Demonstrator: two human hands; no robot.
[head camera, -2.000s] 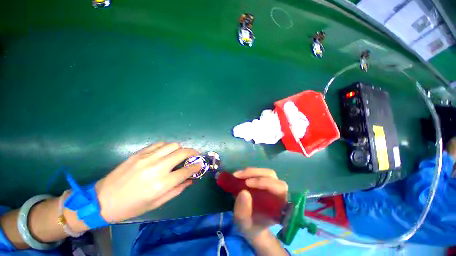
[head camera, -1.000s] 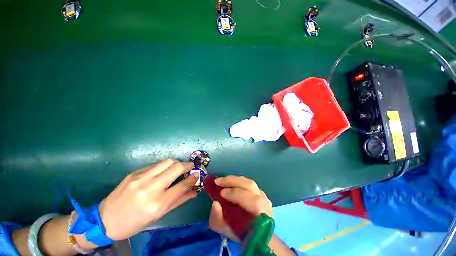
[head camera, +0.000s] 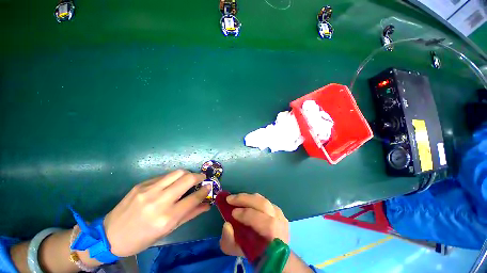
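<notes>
A small two-part circuit board assembly (head camera: 212, 169) lies on the green bench top near its front edge. My left hand (head camera: 155, 210) rests beside it, with thumb and fingertips on its lower round piece. My right hand (head camera: 256, 223) is closed around the red dispensing syringe (head camera: 243, 232), with the green air cap (head camera: 275, 257) at its rear. The syringe's front end is at the right side of the lower piece. The tip itself is too small to make out, so contact cannot be told.
A red parts bin (head camera: 350, 125) holds white tissue, with more crumpled tissue (head camera: 277, 133) beside it. The black controller (head camera: 414, 122) stands to the right. Several assemblies (head camera: 230, 24) lie along the far side. A clear hose (head camera: 366, 59) loops behind the bin. Another person's blue sleeve (head camera: 443, 200) is at right.
The syringe and right hand have moved left and steepened, to the lower piece's right side. The assembly has turned more upright under my left fingers. The view has shifted, and the far assemblies appear further left.
</notes>
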